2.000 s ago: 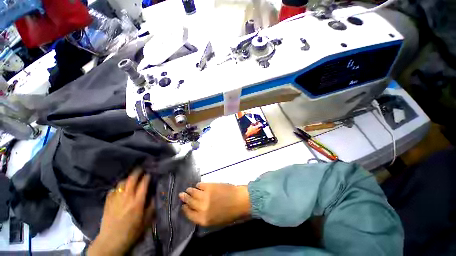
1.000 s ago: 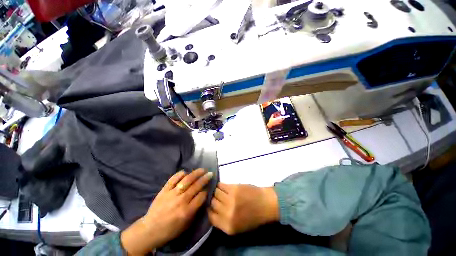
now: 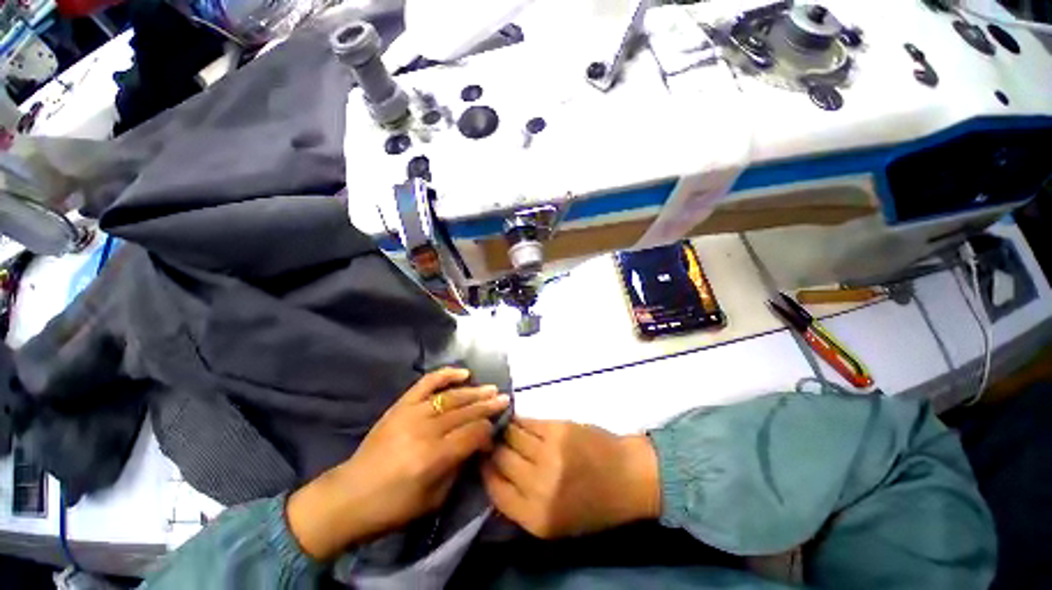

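Observation:
A large dark grey garment [image 3: 265, 265] lies heaped left of the needle and hangs over the table's front edge. My left hand [image 3: 404, 461], with a ring, lies on the cloth near its right edge, fingertips pressing it. My right hand [image 3: 571, 475] pinches the same edge just beside it; its fingertips are partly hidden. The cloth edge runs up from my fingers to the presser foot [image 3: 513, 302], where it looks bright and pale. The needle itself is too small to tell.
The white sewing machine head [image 3: 600, 138] spans the top. Under its arm lies a smartphone [image 3: 669, 290]. Right of it are snips [image 3: 825, 342] with red and yellow-green handles and a tool with an orange-brown handle [image 3: 836, 296]. Black cloth [image 3: 162, 63] lies at the upper left.
The view has moved closer to the machine. Both hands have come together at the cloth edge, nearer the presser foot. The long seam line seen earlier is turned out of sight. The phone picture has changed.

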